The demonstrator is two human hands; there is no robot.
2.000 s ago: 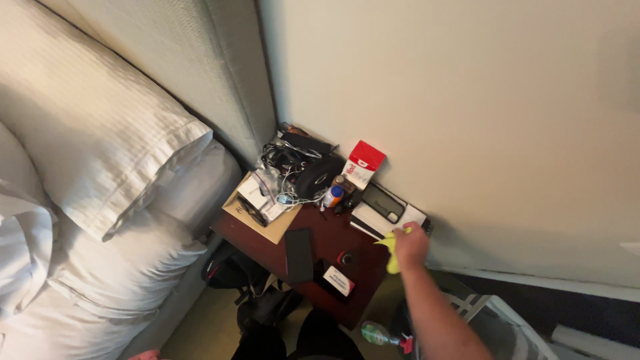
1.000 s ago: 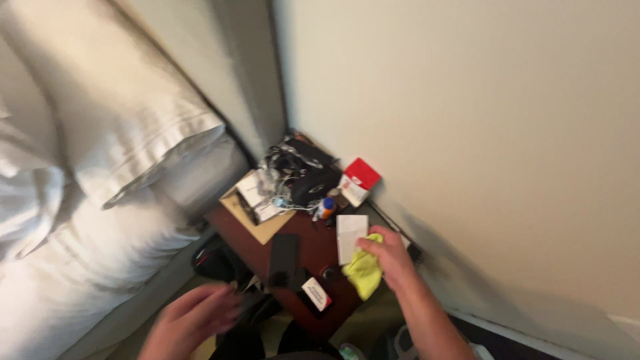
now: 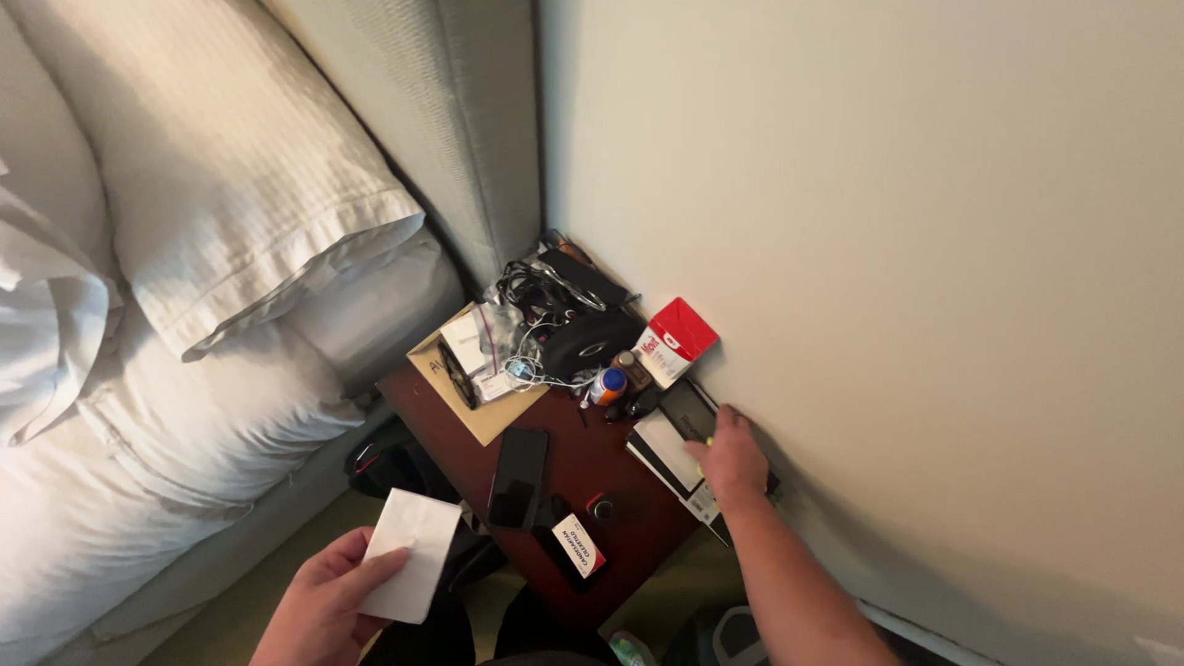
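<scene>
My left hand (image 3: 338,587) grips a small white card or folded paper (image 3: 413,552) between thumb and fingers, in front of the bedside table (image 3: 638,490). At the table's right side my right hand (image 3: 735,458) reaches over a stack of flat boxes or booklets (image 3: 668,449), its fingers at a dark one (image 3: 689,412). A sliver of yellow cloth shows under that hand; how firmly it is held is hidden. Left of the stack lie a black smartphone (image 3: 518,476), a dark ring-shaped item (image 3: 600,507) and a white medicine box (image 3: 578,546).
A red and white box (image 3: 678,340) stands by the wall. Beside it are an orange bottle with a blue cap (image 3: 608,385), a black case (image 3: 592,347), tangled cables (image 3: 532,291) and folded glasses (image 3: 457,375) on a brown envelope (image 3: 490,425). The bed (image 3: 185,518) is left, the wall (image 3: 879,231) right.
The left hand was empty one second ago and now holds the white piece. My right hand, earlier with yellow cloth and a white piece beside it, is now over the stack.
</scene>
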